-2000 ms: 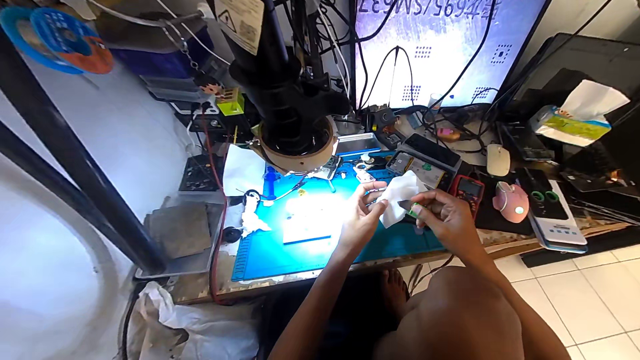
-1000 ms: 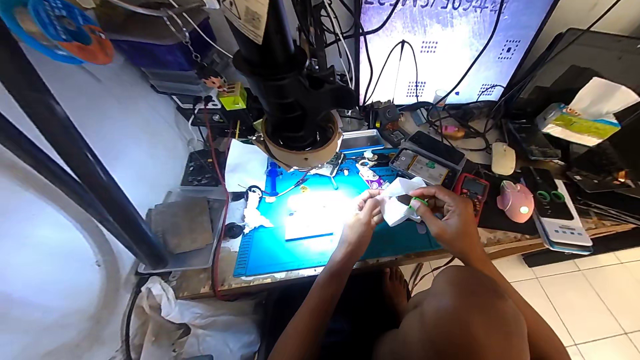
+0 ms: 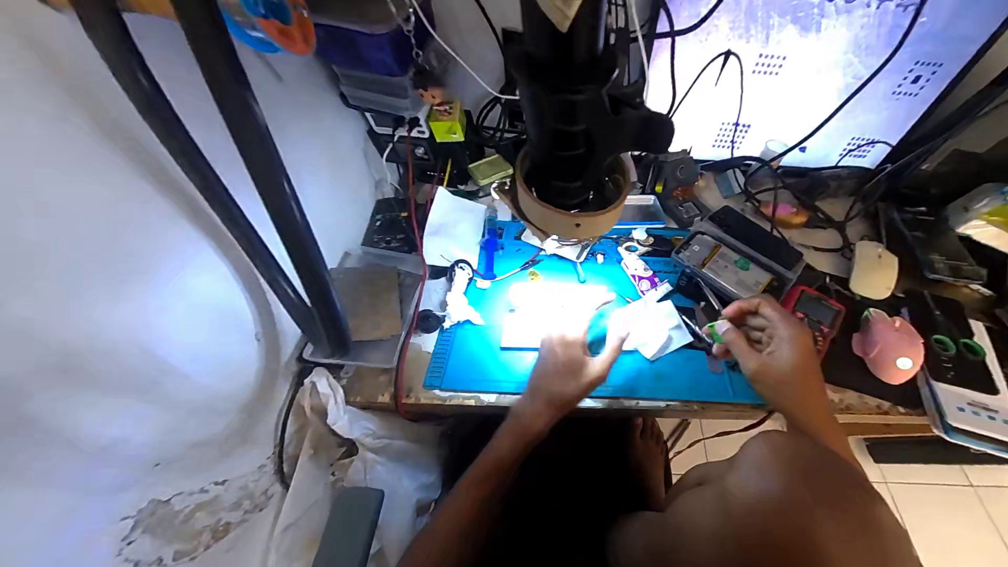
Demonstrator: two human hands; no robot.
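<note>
My left hand (image 3: 571,366) is over the brightly lit white block (image 3: 524,331) on the blue work mat (image 3: 480,374), thumb and fingers apart; glare hides whether it touches the block. A white tissue (image 3: 660,331) lies on the mat between my hands. Right of it, my right hand (image 3: 748,339) pinches a small tool with a green part (image 3: 717,331), its kind unclear. Above the mat hangs a black microscope head with a tan ring (image 3: 571,209). A blue syringe (image 3: 491,244) lies at the mat's back left.
A red multimeter (image 3: 815,315), a pink mouse-shaped thing (image 3: 888,346) and a pale computer mouse (image 3: 874,269) stand at the right. Behind are cables and a lit monitor (image 3: 787,79). A red cable (image 3: 413,315) runs down the mat's left side. A clear tray (image 3: 366,346) sits at the left.
My left hand has let go of the white tissue and moved left over the lit block. The tissue, between both hands earlier, now lies on the mat. The view has shifted.
</note>
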